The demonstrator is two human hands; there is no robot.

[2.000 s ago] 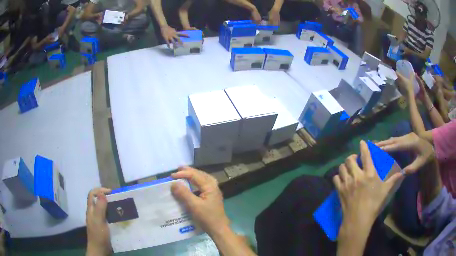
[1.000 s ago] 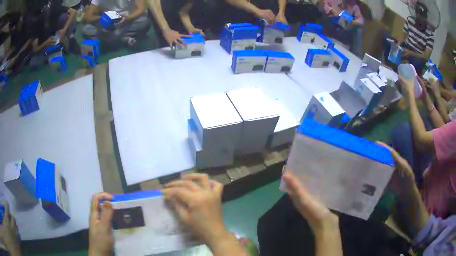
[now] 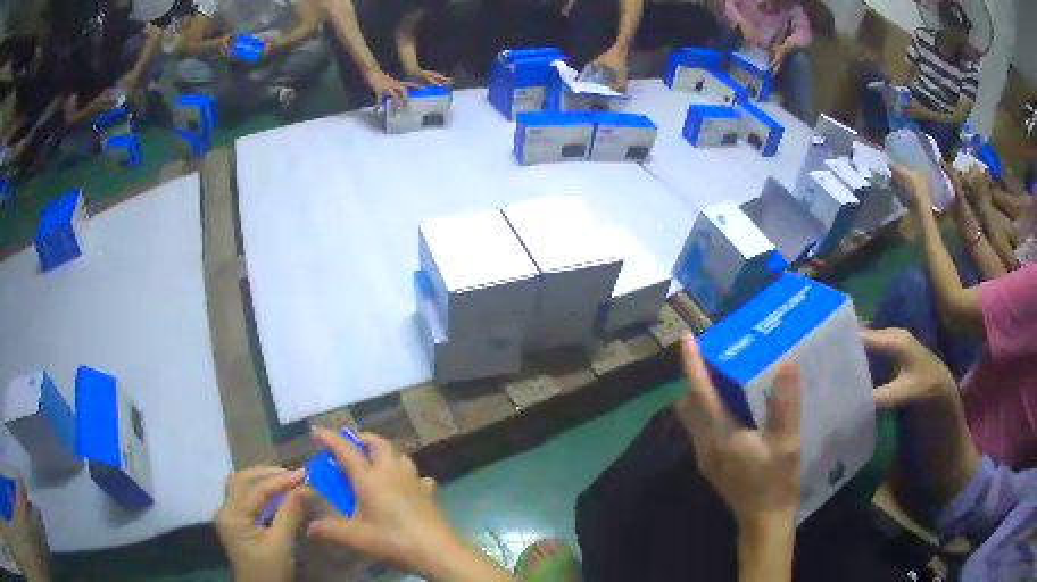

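A blue-and-white retail box (image 3: 332,482) is at the bottom left of centre, mostly hidden by my hands; a small blue part shows between them. My left hand (image 3: 264,521) grips its left side with bent fingers. My right hand (image 3: 384,500) is on its right side, with thumb and fingers at the blue part. Whether a flap is open cannot be told.
Two tall white boxes (image 3: 478,296) stand at the edge of the white sheet (image 3: 324,273) on a wooden pallet. At right, a person's hands hold a blue-topped box (image 3: 813,392). Several blue-and-white boxes stand farther back; people sit around.
The box in my hands has turned, so its large white printed face no longer shows. My right hand has moved left, close to my left. The neighbour's box has turned, showing its blue top.
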